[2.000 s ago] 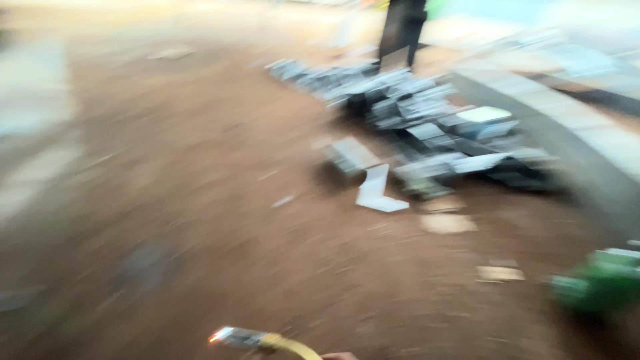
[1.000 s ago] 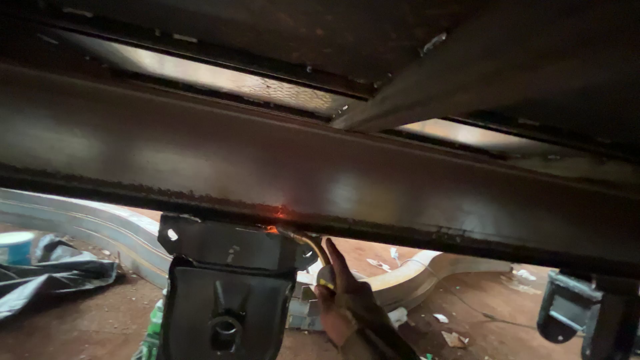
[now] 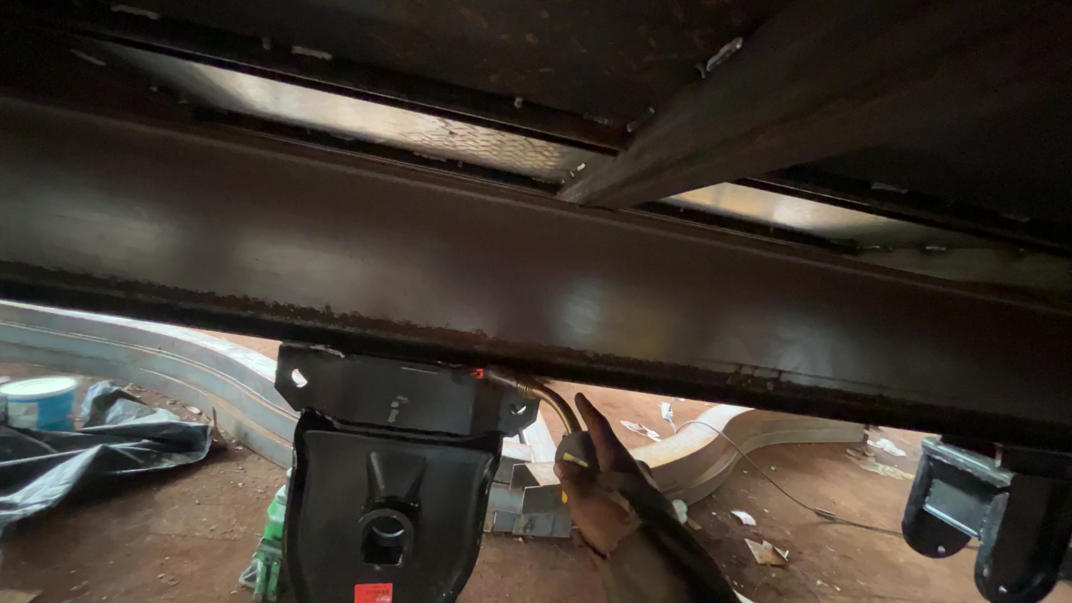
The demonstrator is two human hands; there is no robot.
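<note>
One hand, which looks like my right hand [image 3: 599,494], is closed around the handle of a welding torch [image 3: 557,406], its index finger raised. The torch's curved brass neck points left. Its tip sits at the top edge of a black steel bracket [image 3: 389,389], where the bracket meets the underside of a long dark steel beam [image 3: 419,276]. A small red glow shows at the tip. Beneath the bracket's upper plate is a dished part with a round hole and a red label. My left hand is not in view.
Another black bracket [image 3: 955,502] hangs from the beam at right. Behind lie curved steel channels [image 3: 167,352], stacked metal pieces [image 3: 528,498], a blue bucket [image 3: 42,406], black plastic sheeting [image 3: 159,435], green bottles [image 3: 272,536] and a cable [image 3: 779,477] on the brown ground. A cross member [image 3: 695,117] spans overhead.
The view has swung from open ground to beneath the beam. Since one second ago the torch has stayed at the bracket's top edge, and the glow has become smaller.
</note>
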